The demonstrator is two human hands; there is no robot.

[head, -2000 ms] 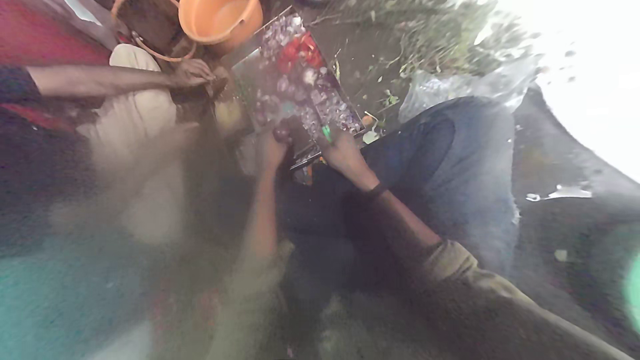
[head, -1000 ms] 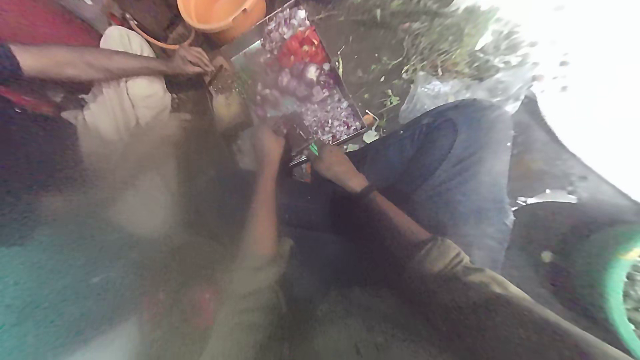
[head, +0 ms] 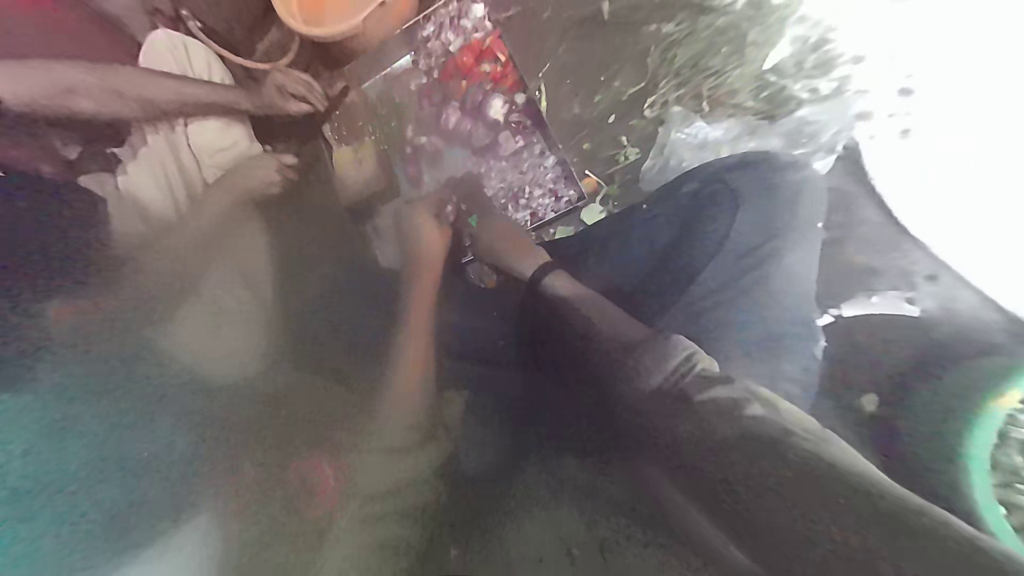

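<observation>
My left hand (head: 428, 216) and my right hand (head: 500, 232) come together at the near edge of a shallow tray (head: 560, 210). Fingers of both hands are curled around something dark that blur hides; a small green spot shows at my right hand. On the tray lie chopped purple-white onions (head: 524, 180), whole or peeled onions (head: 472, 120) and a heap of cut red vegetable pieces (head: 484, 64), perhaps tomato. Haze covers the left part of the view, so what my left hand grips is unclear.
A person sits close on the left, their hands (head: 292, 92) near a dark object beside the tray. An orange bucket (head: 328, 20) stands behind. Clear plastic sheeting (head: 704, 140) and plant scraps (head: 720, 72) lie beyond my knee. A green rim (head: 980, 472) shows at lower right.
My hands are closer together than two seconds ago, still at the tray's near edge. The green rim at the lower right shows more plainly than in the oldest frame.
</observation>
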